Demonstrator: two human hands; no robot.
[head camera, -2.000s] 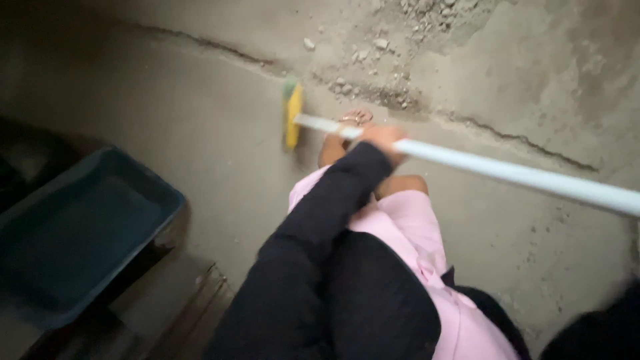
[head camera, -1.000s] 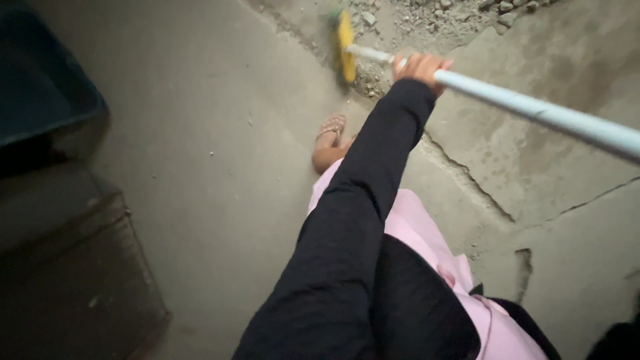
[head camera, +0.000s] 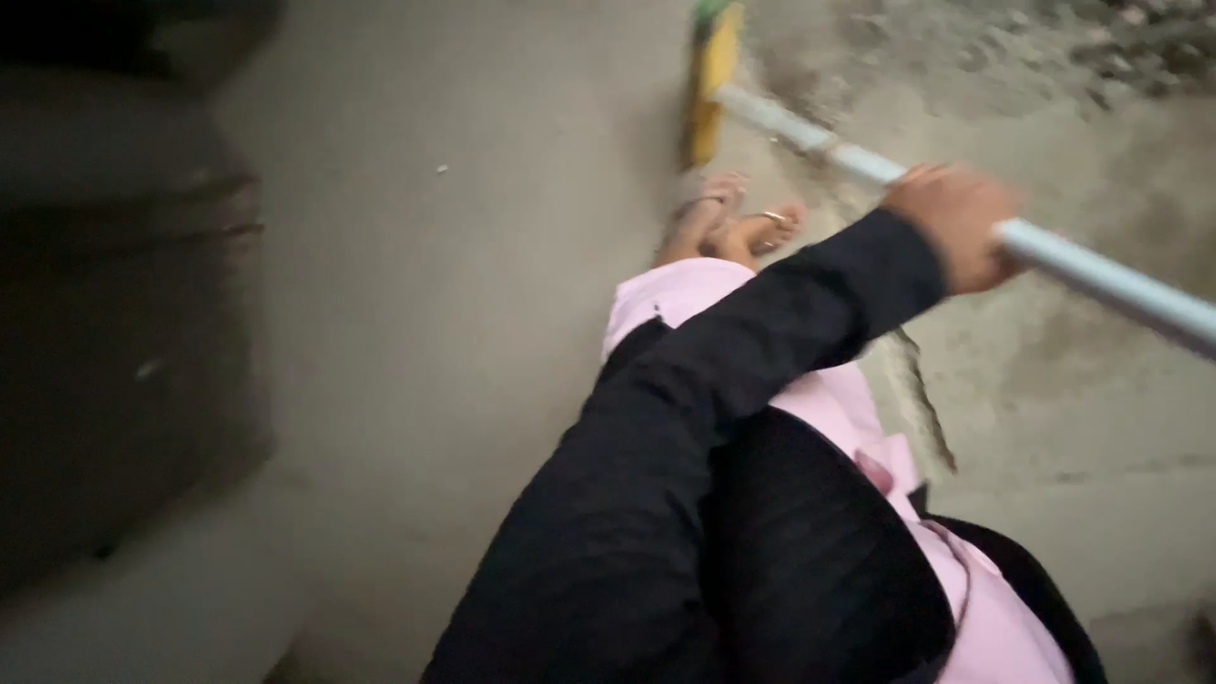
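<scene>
My left hand (head camera: 955, 228), at the end of a black sleeve reaching across my body, is closed around the pale pole (head camera: 1111, 275) of a broom. Beyond it, the pole runs to a yellow broom head (head camera: 714, 85) with green at its top end, blurred by motion. This head lies on the concrete floor just past my sandaled feet (head camera: 727, 214). Toward the right edge the pole leaves the view. My right hand is out of sight. Pink and black clothing covers my lap and legs.
Loose rubble (head camera: 1130, 47) lies at the upper right. A crack (head camera: 921, 399) runs through the concrete floor (head camera: 399, 361) right of my legs. Along the left side stands a dark, box-like object (head camera: 123, 361), its details hidden by shadow. A small pale bit (head camera: 442, 169) lies on the floor.
The broom head was beside the rubble one second ago and is now on smoother floor near my feet. My left hand has kept its hold on the pole. The view has shifted.
</scene>
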